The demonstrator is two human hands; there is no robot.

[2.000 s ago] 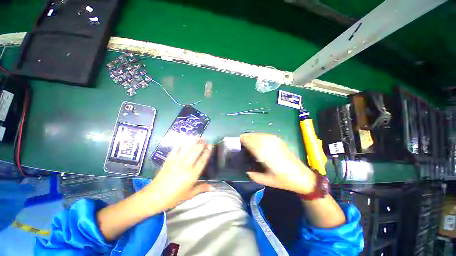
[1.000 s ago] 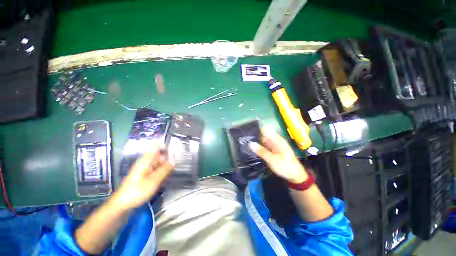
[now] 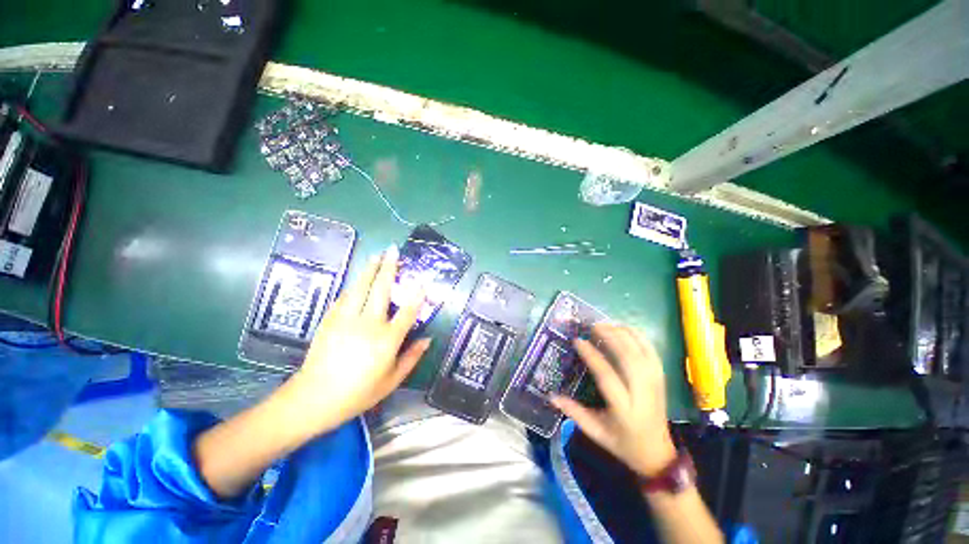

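Two open-backed handsets lie side by side on the mat before me, the middle one (image 3: 479, 345) and the right one (image 3: 544, 372), camera ends up, printed batteries visible. My right hand (image 3: 627, 395) is over the right handset's right edge, thumb and fingertips apart on its top. A glossy dark phone (image 3: 438, 260) lies tilted to the left of them. My left hand (image 3: 356, 338) lies over its lower left part, fingers apart, hiding its lower end. Another open-backed handset (image 3: 298, 289) lies further left.
Yellow electric screwdriver (image 3: 701, 345) lies right, below a labelled card (image 3: 657, 224). Tweezers (image 3: 558, 251) lie behind the handsets. Small parts cluster (image 3: 303, 147), black foam tray (image 3: 159, 90), red and black leads (image 3: 68, 250) are left. Dark box (image 3: 765, 292) is right; metal post (image 3: 808, 106) behind.
The right handset, earlier in my right hand, now lies flat beside the middle one. My left hand is spread over the glossy phone. The head view has swung, shifting the bench in the picture.
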